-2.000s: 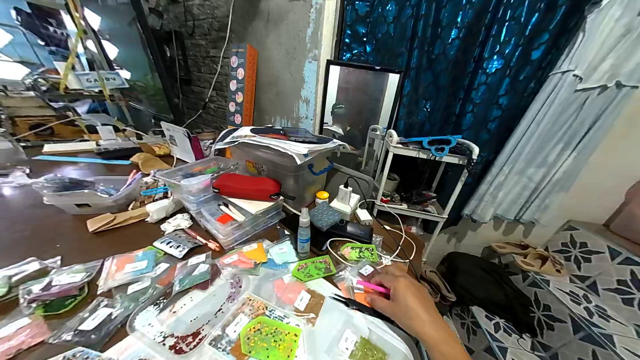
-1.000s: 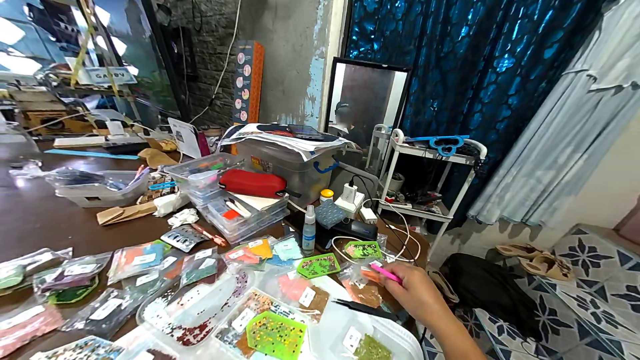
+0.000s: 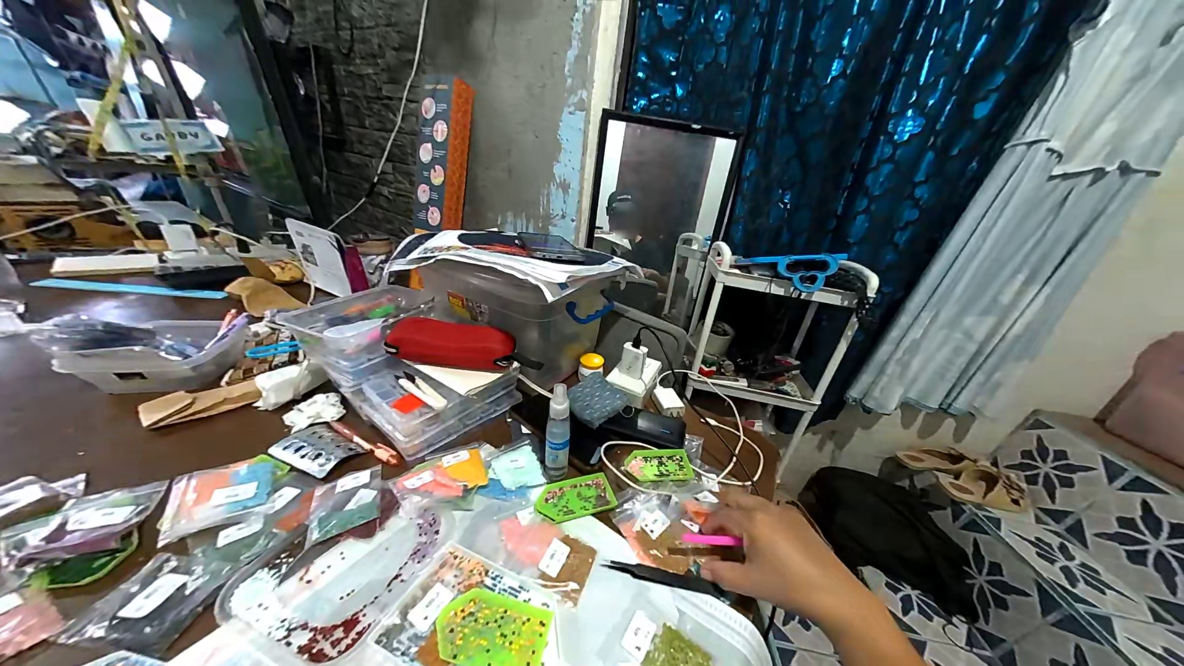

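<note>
My right hand (image 3: 772, 550) comes in from the lower right and has its fingers closed around a pink pen-like tool (image 3: 710, 539). Below its fingers, black tweezers (image 3: 661, 577) lie across a white plastic lid (image 3: 712, 615). Near the hand are small labelled bags of colored beads (image 3: 652, 523) and a green bead tray (image 3: 659, 465). Another green tray (image 3: 575, 498) sits to the left, and a third, with yellow beads (image 3: 495, 629), is at the bottom. Dark red beads lie in a clear tray (image 3: 231, 592). My left hand is out of view.
A spray bottle (image 3: 558, 435) stands behind the bags. White cables (image 3: 740, 421) loop near a charger. Clear boxes, a red pouch (image 3: 450, 343) and a large plastic bin (image 3: 527, 319) stand farther back. To the right are a white cart (image 3: 772, 287) and a black bag (image 3: 879, 527).
The pink tool has gone from a slant to nearly level in my right hand. Other things on the table have not plainly moved.
</note>
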